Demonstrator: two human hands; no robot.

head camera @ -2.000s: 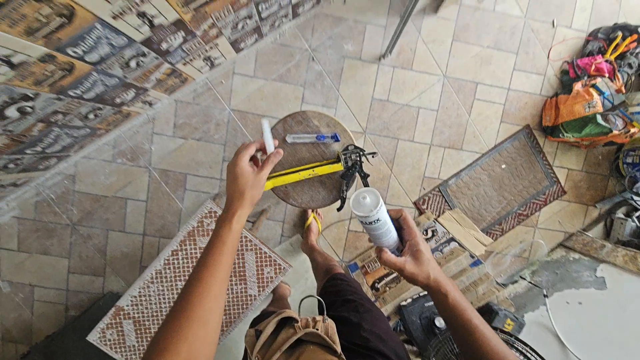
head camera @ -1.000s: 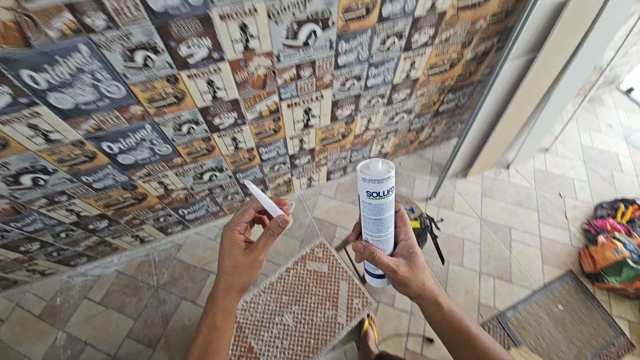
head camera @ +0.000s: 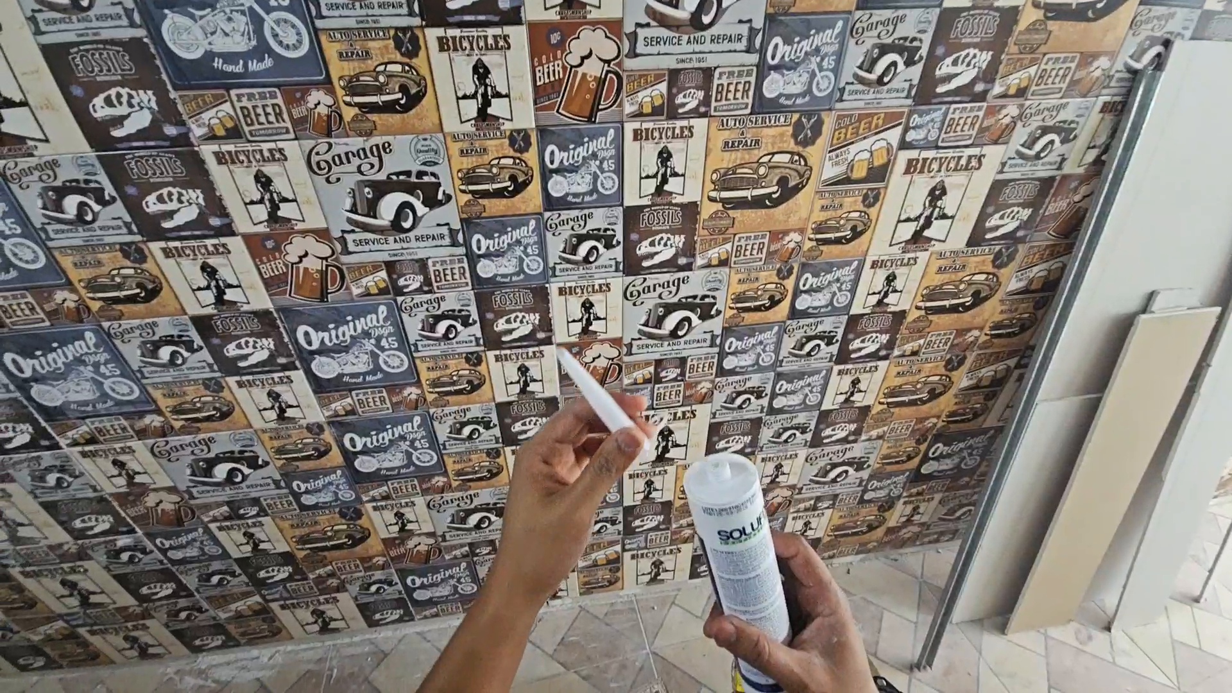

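My left hand (head camera: 568,472) holds a white tapered plastic nozzle (head camera: 597,393) between thumb and fingers, its narrow tip pointing up and to the left. In my right hand (head camera: 794,626) is a white sealant cartridge (head camera: 746,558) with printed writing, held nearly upright with its top end toward the nozzle. The cartridge's top shows a short central stub with no nozzle on it. Nozzle and cartridge are apart, a small gap between them. My right fingers wrap behind the cartridge and are partly hidden.
Ahead stands a wall covered in picture tiles (head camera: 385,202). On the right a grey metal profile (head camera: 1039,366) and a long beige board (head camera: 1116,472) lean beside pale panels. Stone-pattern floor tiles (head camera: 597,640) run along the wall's foot.
The view has swung up from the floor and stool to the tiled wall. Both hands have kept hold of the nozzle and the cartridge.
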